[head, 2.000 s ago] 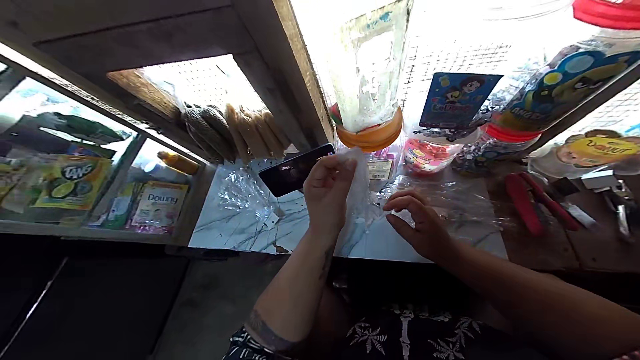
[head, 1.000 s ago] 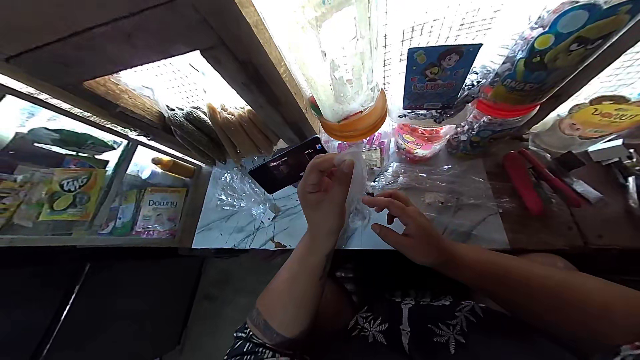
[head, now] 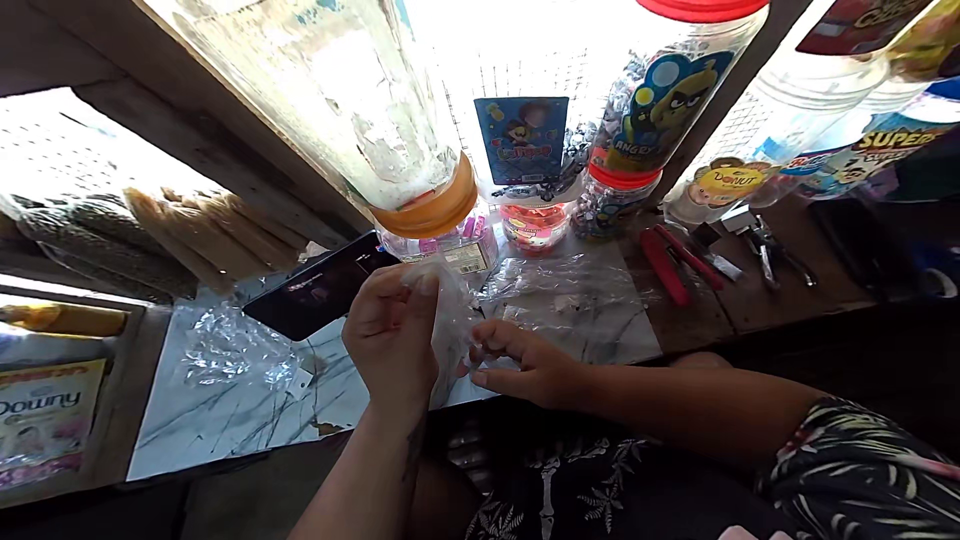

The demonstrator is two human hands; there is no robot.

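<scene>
Pinched between the thumb and fingers of my left hand (head: 394, 330) is the top of a translucent plastic bag (head: 448, 322), which hangs down over the counter. My right hand (head: 529, 364) is at the bag's right side, thumb and fingers apart; whether its fingertips touch the plastic I cannot tell. Behind my left hand a smartphone (head: 319, 289) leans at a slant, its dark screen facing me. Crumpled clear plastic (head: 232, 345) lies left of my hands, and flat clear plastic wrappers (head: 566, 292) lie to the right on the marble-patterned counter (head: 247, 416).
A large clear jar with an orange lid (head: 427, 206) stands behind my hands, near candy jars with red lids (head: 626, 176). A red stapler-like tool (head: 671, 262) and metal nail clippers (head: 766, 259) lie to the right. Filled slender bags (head: 214, 232) hang at the left, above a Downy packet (head: 49, 420).
My left hand keeps its pinch on the bag, and my right hand stays close beside it. The view has shifted somewhat. No object has plainly been moved.
</scene>
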